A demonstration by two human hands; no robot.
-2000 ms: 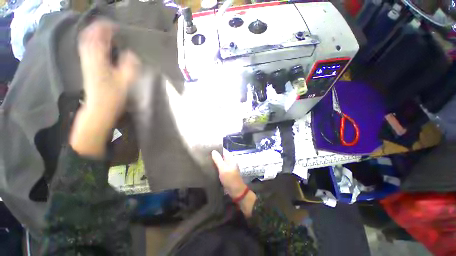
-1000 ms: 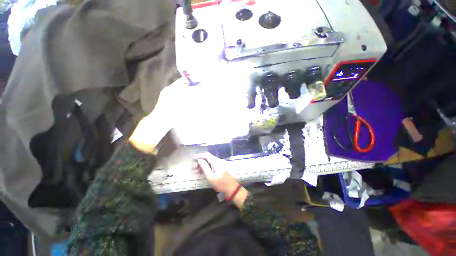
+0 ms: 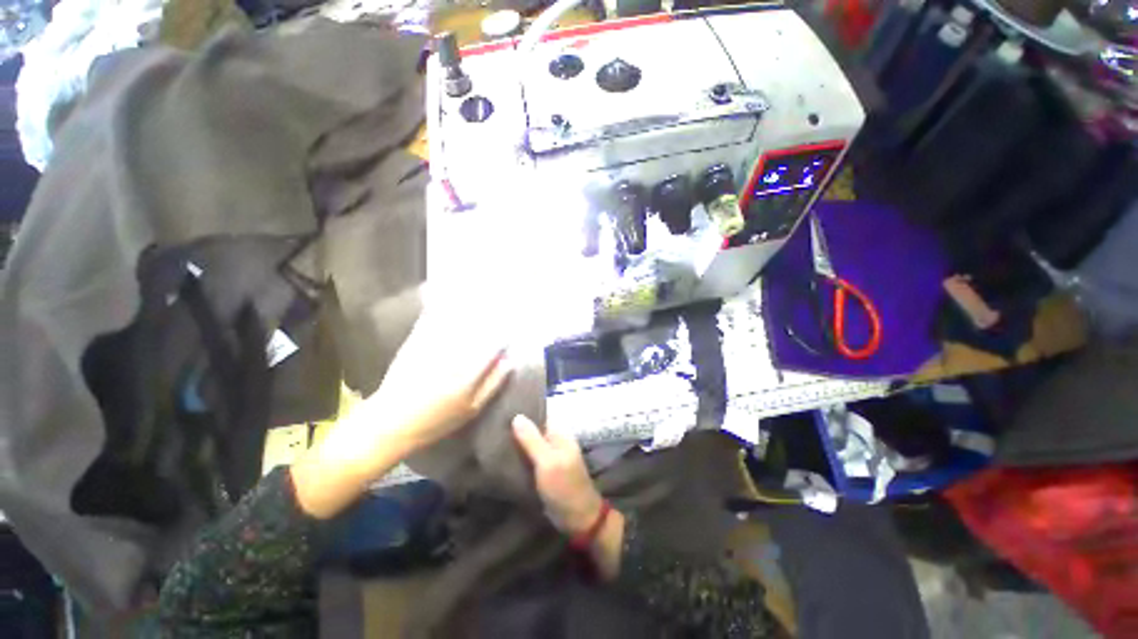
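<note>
A grey-brown garment piece (image 3: pixel 505 431) lies over the table's front edge, running from the white overlock machine (image 3: pixel 674 81) down into my lap. My left hand (image 3: pixel 437 381) lies on the cloth just left of the needle area, its fingers partly washed out by the glaring light. My right hand (image 3: pixel 558 472) holds the cloth's right side at the front edge, thumb up. The presser foot is hidden in the glare.
A large grey-brown pile (image 3: pixel 187 137) with blackish parts and small white tags lies on the left. Red-handled scissors (image 3: pixel 855 317) lie on purple cloth (image 3: pixel 905 281) at right. A blue scrap bin (image 3: pixel 880 462) and red cloth (image 3: pixel 1048 531) are lower right.
The garment piece, held up at left two seconds ago, now lies at the needle area and over the front edge. Since one second ago, my left hand has come out of the glare, nearer my right.
</note>
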